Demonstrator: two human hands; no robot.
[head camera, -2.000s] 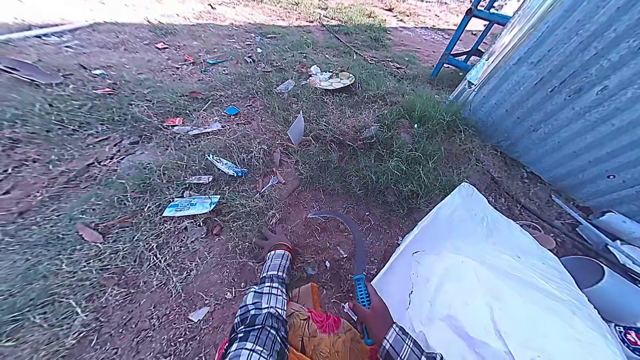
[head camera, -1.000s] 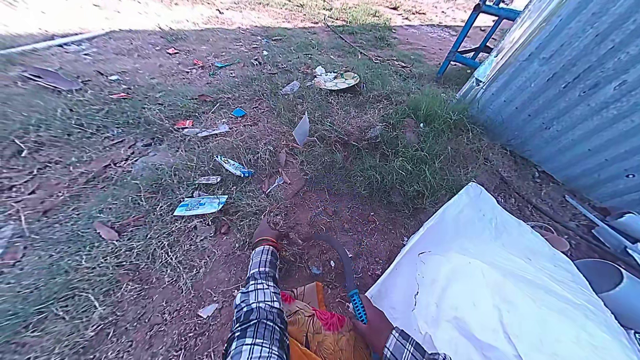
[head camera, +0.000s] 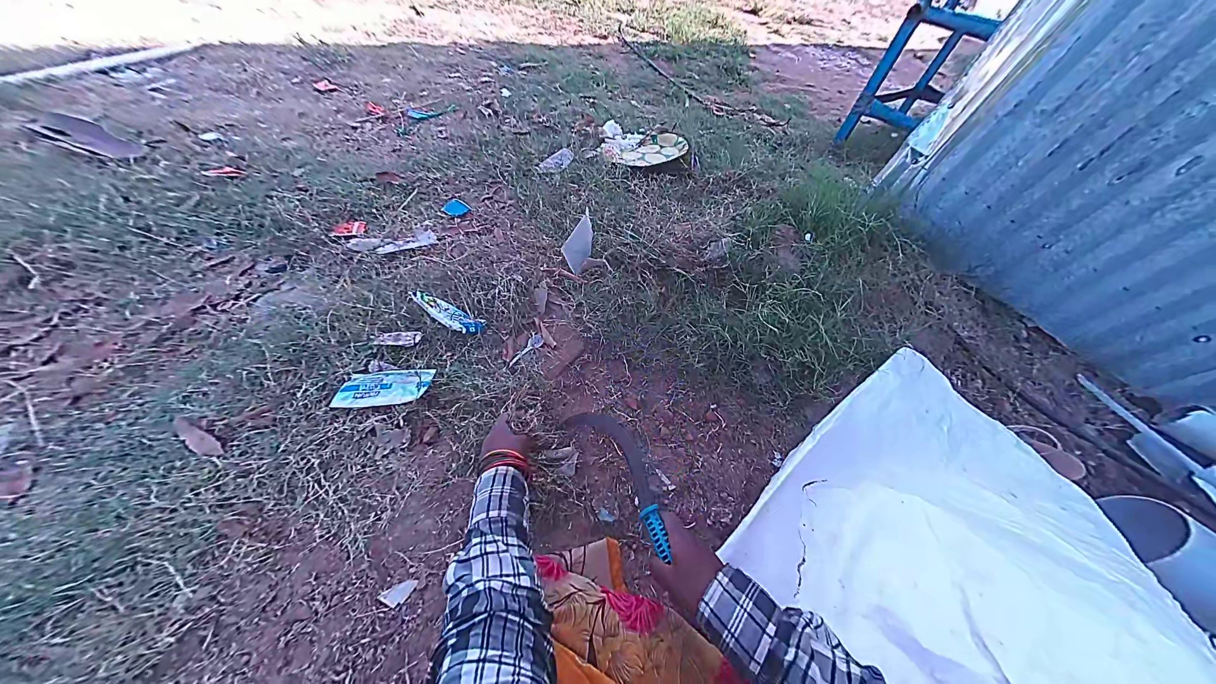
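My right hand (head camera: 686, 562) is closed around the blue handle of a sickle (head camera: 622, 446), whose dark curved blade arcs up and left over bare soil. The blade's tip lies a short way right of my left hand (head camera: 505, 439), which is down at the edge of the dry grass (head camera: 475, 389). The fingers of that hand are mostly hidden, so whether they grip any grass cannot be told. Red bangles circle the left wrist, and both sleeves are checked. Patterned yellow and red cloth lies between my forearms.
A white sheet (head camera: 931, 513) spreads at the right, near a corrugated metal wall (head camera: 1092, 190) and a pale round container (head camera: 1154, 541). A blue metal stand (head camera: 888, 90) is behind. Torn packets (head camera: 383, 389), a patterned plate (head camera: 655, 150) and leaves litter the grass.
My left hand has moved from the bare soil to the grass edge beside the sickle's tip. The sickle has stayed in my right hand, its blade turned somewhat.
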